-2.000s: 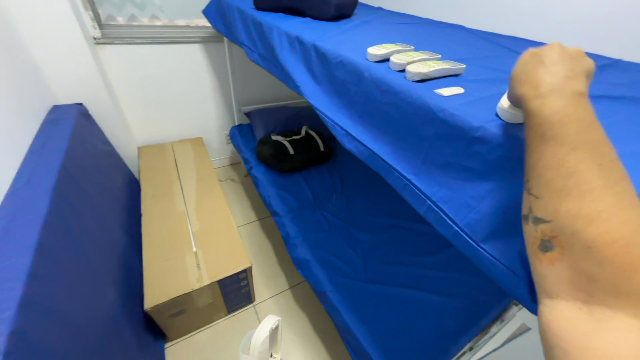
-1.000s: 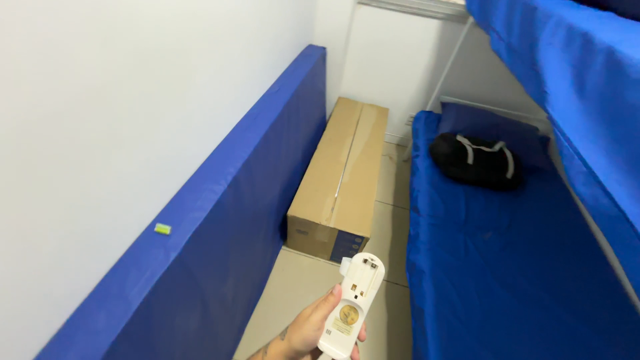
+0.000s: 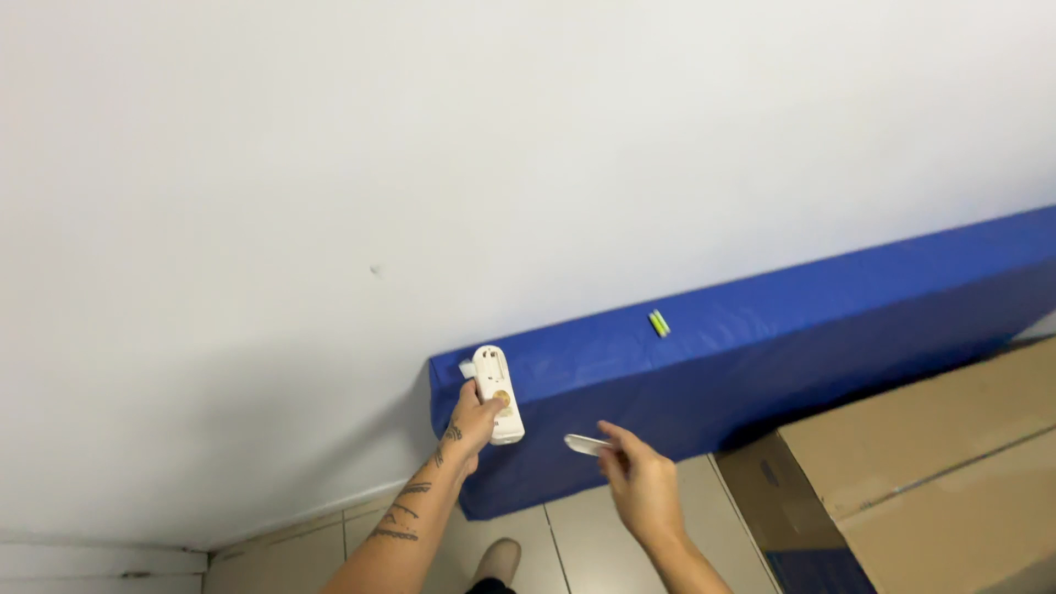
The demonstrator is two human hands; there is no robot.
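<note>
My left hand [image 3: 474, 419] grips a white handheld plastic device [image 3: 498, 396] by its lower half, thumb on a round gold-coloured spot. The device's upper end shows an uncovered, empty-looking battery compartment, and a small pale tab sticks out at its left side. To the right, my right hand [image 3: 642, 478] pinches a small white plastic cover [image 3: 586, 445] between thumb and fingers, apart from the device. Two small yellow-green batteries [image 3: 659, 323] lie side by side on the top edge of the blue mattress [image 3: 792, 289], beyond both hands.
The blue mattress stands on its long side against the white wall [image 3: 528, 148]. A large closed cardboard box [image 3: 932, 462] sits on the tiled floor [image 3: 590, 540] at the lower right. One shoe [image 3: 499, 561] shows at the bottom.
The view has swung left, away from the bunk beds. My right hand has come into view with the white cover. One second ago my left hand was holding the device beside the box.
</note>
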